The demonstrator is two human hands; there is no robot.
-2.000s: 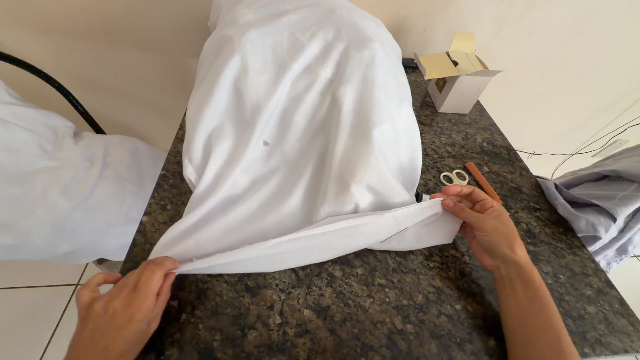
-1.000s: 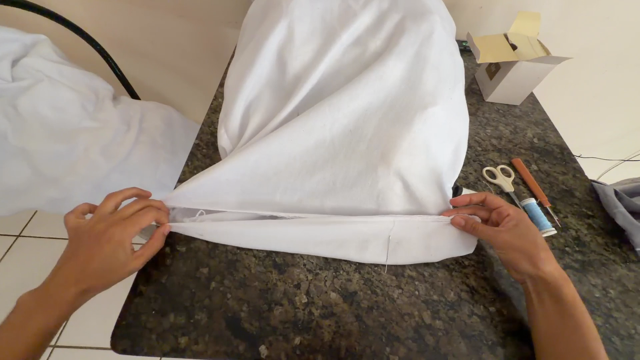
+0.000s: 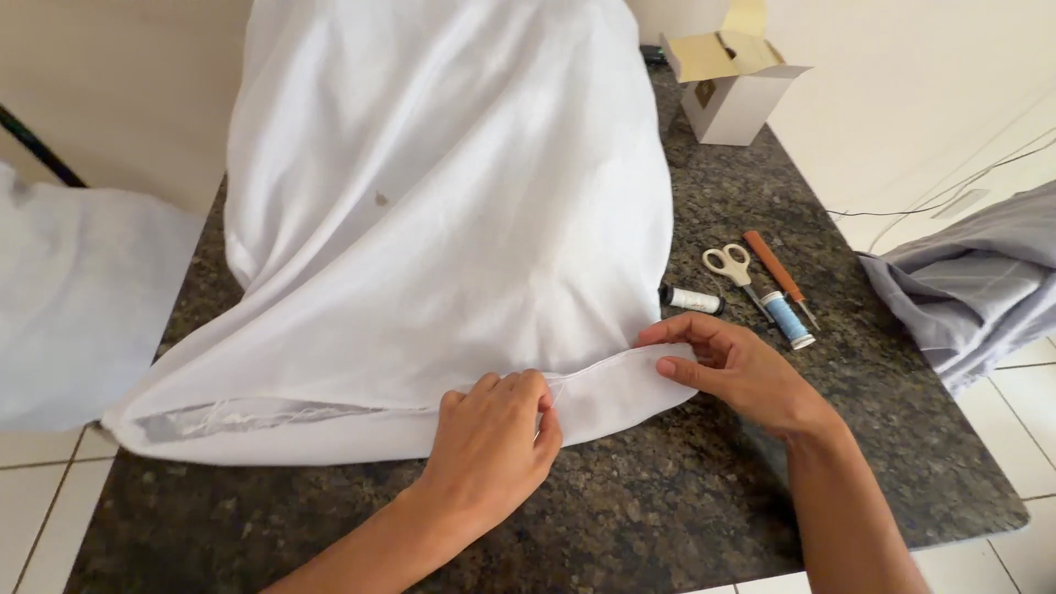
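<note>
White fabric [image 3: 462, 214] lies over the counter, its near edge folded into a band. At the left, a gap in the band shows frayed threads [image 3: 239, 417]. My left hand [image 3: 495, 437] pinches the band near its middle, close to a thin thread. My right hand [image 3: 726, 367] grips the band's right end between thumb and fingers. Beyond my right hand lie a spool of white thread [image 3: 693, 300], scissors with white handles [image 3: 728, 266], an orange-handled seam ripper [image 3: 773, 266] and a spool of light blue thread [image 3: 788, 320].
The dark granite counter [image 3: 643, 511] bears an opened white box [image 3: 730, 103] at the back right. Grey cloth [image 3: 982, 264] hangs beyond the right edge, and more white fabric [image 3: 91, 305] is at the left. Thin cables [image 3: 932, 206] run along the wall.
My left hand has let go of the band's left end and moved right to its middle. My right hand stays at the right end. The white thread spool now shows more fully.
</note>
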